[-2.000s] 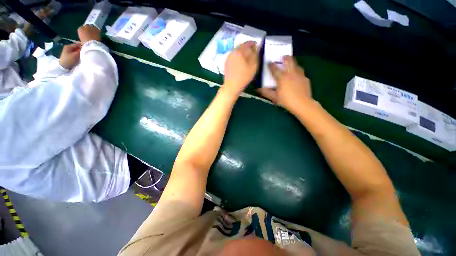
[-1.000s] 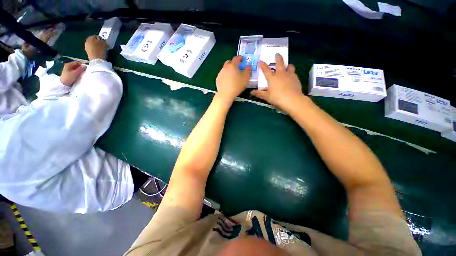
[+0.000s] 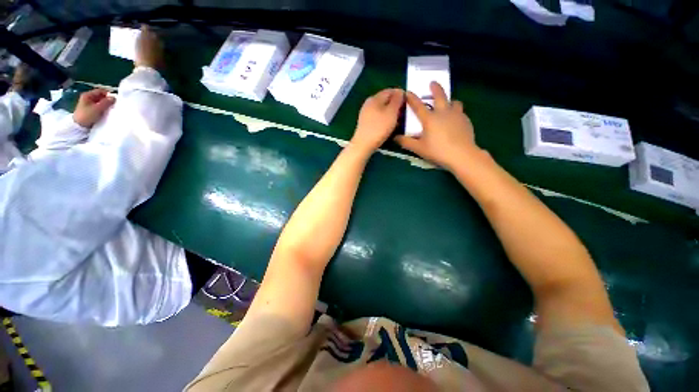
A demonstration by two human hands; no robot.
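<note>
A white carton stands lengthwise on the dark green conveyor belt, its plain white face up. My right hand lies over its near part, with the thumb and fingers around it. My left hand is at the carton's left edge, fingers bent together with the fingertips close to it. Whether the left fingertips touch the carton is hard to tell. No blue-topped tray shows between my hands.
Two open cartons with blue and white tops lie to the left. Closed cartons with dark labels lie to the right. A person in a white coat works at the left, one hand on a white box. White scraps lie on the far ledge.
The blue-topped tray beside the carton no longer shows; a single closed-looking carton is between my hands. The open cartons at left and the labelled cartons have shifted right in view.
</note>
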